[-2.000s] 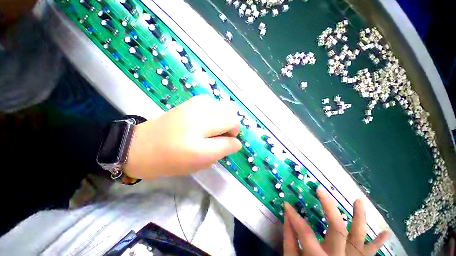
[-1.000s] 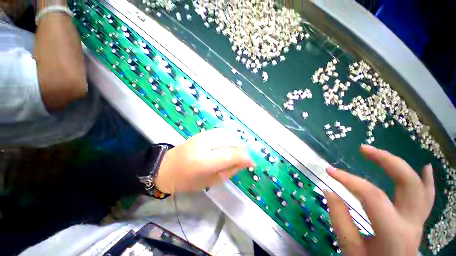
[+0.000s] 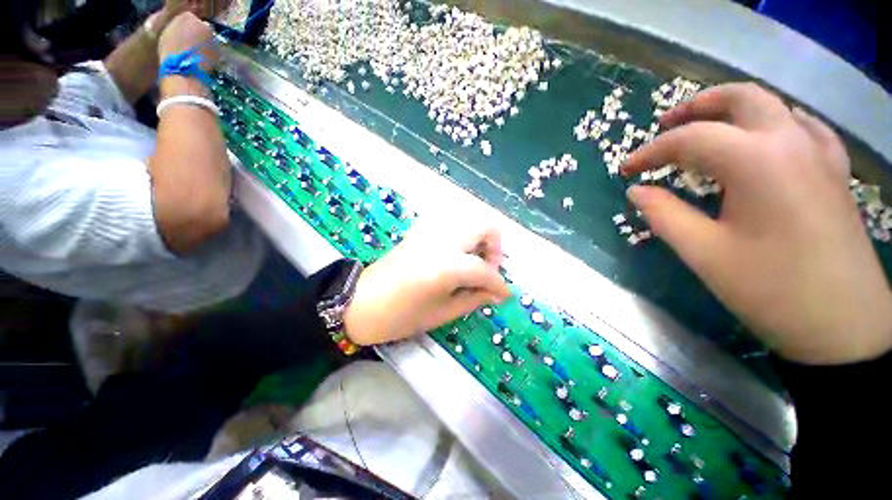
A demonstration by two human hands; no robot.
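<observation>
The green circuit board strip (image 3: 548, 371), dotted with pale-topped capacitors (image 3: 609, 371), lies in the metal rail and runs from upper left to lower right. My left hand (image 3: 430, 283), with a dark watch on its wrist, is over the middle of the board. Its fingers are curled in with the tips close together; whether they hold a small part cannot be told. My right hand (image 3: 743, 195) is above the dark green parts tray (image 3: 528, 220), thumb and fingers apart, over scattered small white components (image 3: 553, 171). It partly hides the white components behind it.
A big heap of white components (image 3: 469, 73) lies at the tray's far side. Pale metal rail edges (image 3: 440, 391) flank the board. Another person's arm (image 3: 191, 186), with a white band, reaches over the rail at upper left. A dark-framed object (image 3: 293, 469) lies at the bottom.
My right hand has moved from the board up and over the tray. My left hand has shifted slightly right. The view has turned, showing more of the heap and the other person.
</observation>
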